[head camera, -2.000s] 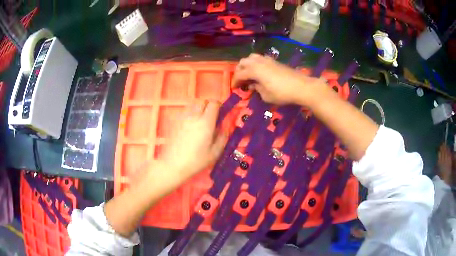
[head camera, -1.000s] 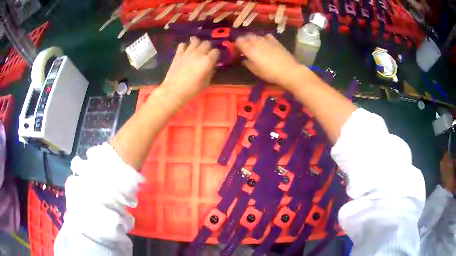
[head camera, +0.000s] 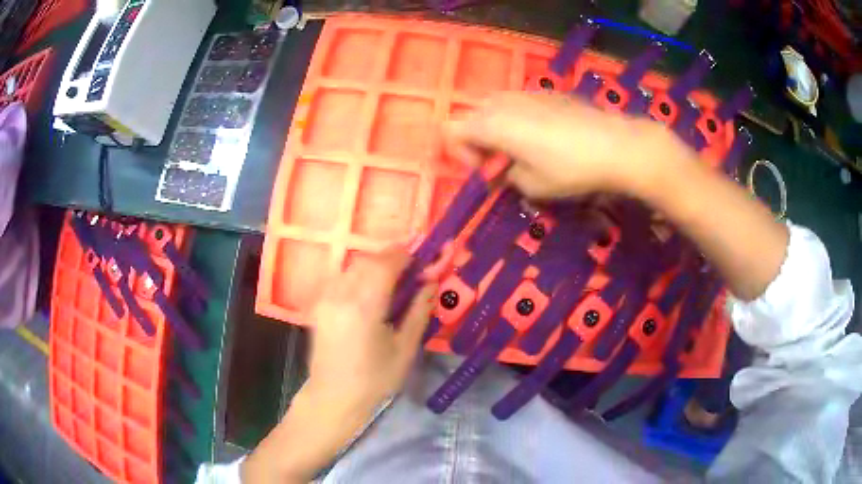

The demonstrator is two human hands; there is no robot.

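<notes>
A red-orange compartment tray lies on the bench, its left pockets empty. Watches with purple straps and red-orange cases lie slantwise over its right part. My right hand is over the tray's middle, fingers closed on the upper part of a purple strap. My left hand, blurred, is at the tray's lower front edge with thumb and fingers around that strap's lower end. The strap slants between my hands. My right hand and forearm hide some watches; the held watch's case is not clearly visible.
A white tape dispenser and a panel of dark rectangles are left of the tray. A lower tray with watches is at the lower left. A bottle and blue rod are behind, a yellow ring at right.
My hands have come back from the strap bundle behind the tray to over the tray, with a purple strap between them. The view has tilted down, so the tray sits higher.
</notes>
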